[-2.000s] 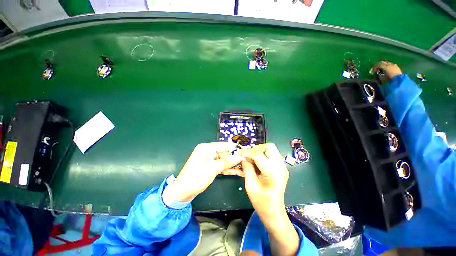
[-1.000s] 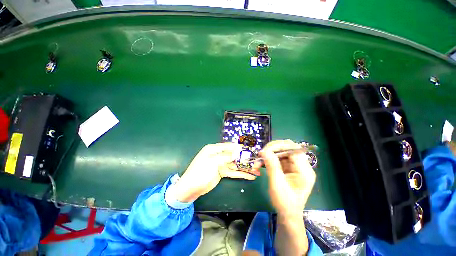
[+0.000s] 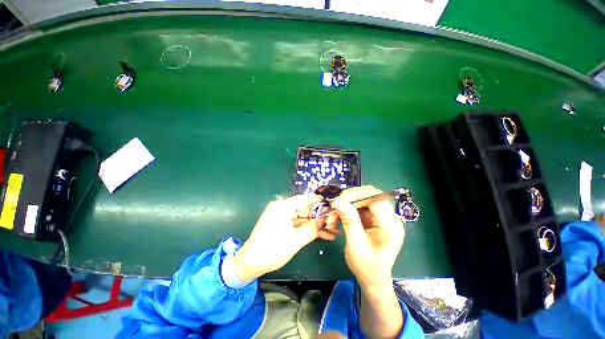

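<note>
My left hand (image 3: 282, 228) holds a round electronic module (image 3: 321, 210) by its edge, just in front of the parts tray. A dark copper part (image 3: 328, 192) sticks up from it over the tray's near edge. My right hand (image 3: 373, 232) holds thin brown tweezers (image 3: 375, 198) like a pen, their tip at the module's face. The fingers partly hide the module and the tip. The square black parts tray (image 3: 327, 169) holds many tiny white parts. Another module (image 3: 407, 208) lies on the bench to the right of my right hand.
A long black compartment tray (image 3: 491, 218) with ring parts stands at right. A black box (image 3: 40, 179) and a white paper slip (image 3: 126, 164) are at left. Modules (image 3: 339, 71) lie along the back of the bench. A blue sleeve (image 3: 584, 255) of another person is at far right.
The neighbour's hand has left the back right of the bench. My right hand has taken up the tweezers and, since a second ago, moved slightly left, with their tip on the module.
</note>
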